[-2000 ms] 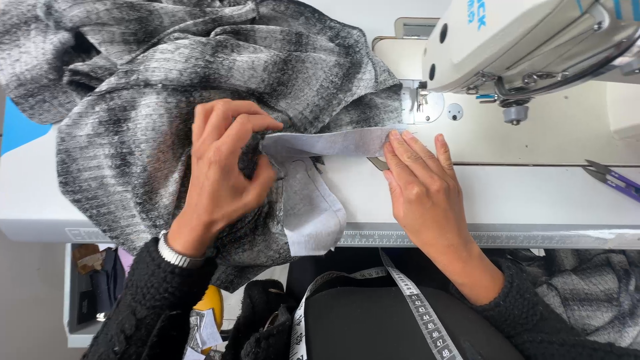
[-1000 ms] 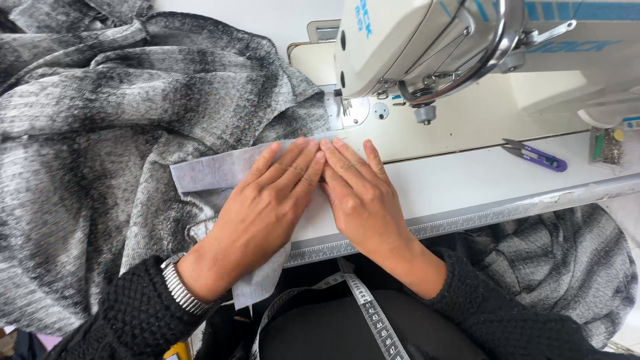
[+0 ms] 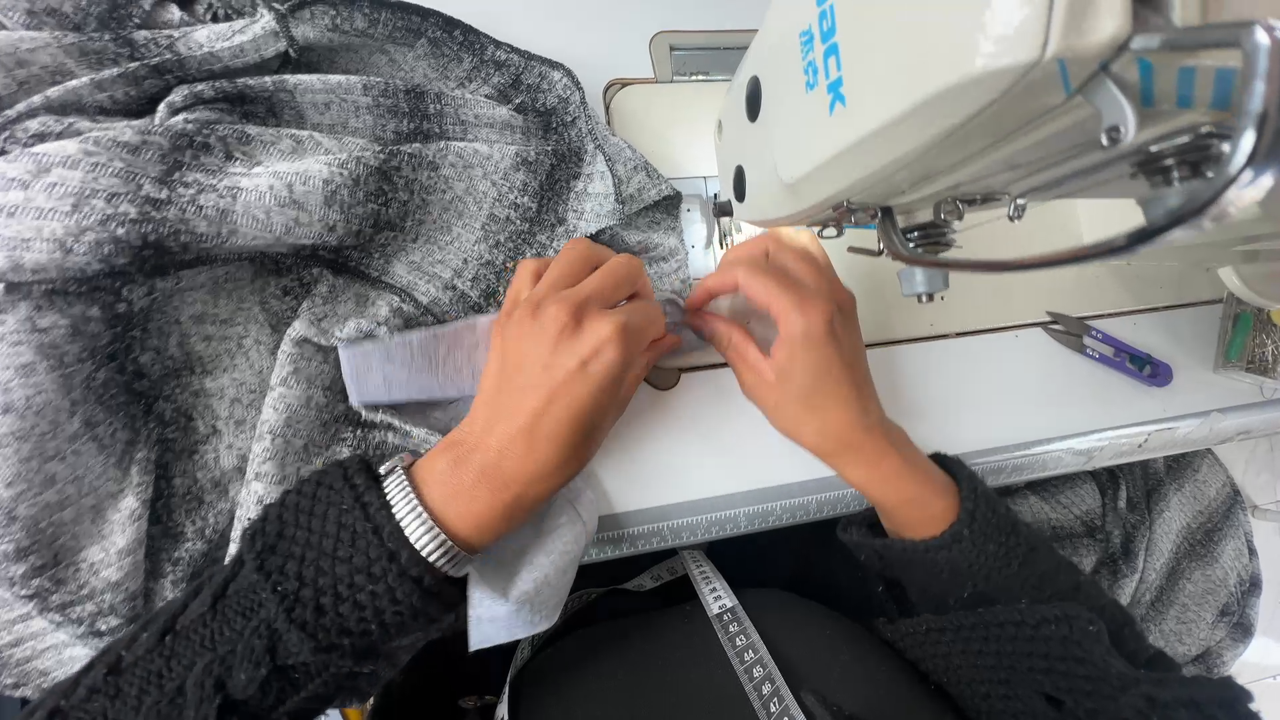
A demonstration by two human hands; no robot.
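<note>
A heathered grey knit fabric (image 3: 400, 170) lies bunched across the left of the table, with a pale grey strip (image 3: 415, 362) along its edge. My left hand (image 3: 575, 350) grips the strip near its right end, a metal-band watch on that wrist. Close beside it, my right hand (image 3: 790, 330) pinches the same end between thumb and forefinger, just in front of the presser foot of a Jack sewing machine (image 3: 900, 120). The pinched end is partly hidden by the fingers. Another pale flap (image 3: 530, 570) hangs over the table's front edge.
Purple thread snips (image 3: 1110, 350) lie at the right, beside a clear box of pins (image 3: 1250, 340). A ruler tape (image 3: 720, 515) runs along the table's front edge. A tape measure (image 3: 740, 640) hangs below it over the lap. More grey knit fabric (image 3: 1160, 550) lies at the lower right.
Both hands lay flat on the strip one second ago; now their fingers are bent and pinch its right end. Two seconds ago the hands were farther apart. The view has shifted.
</note>
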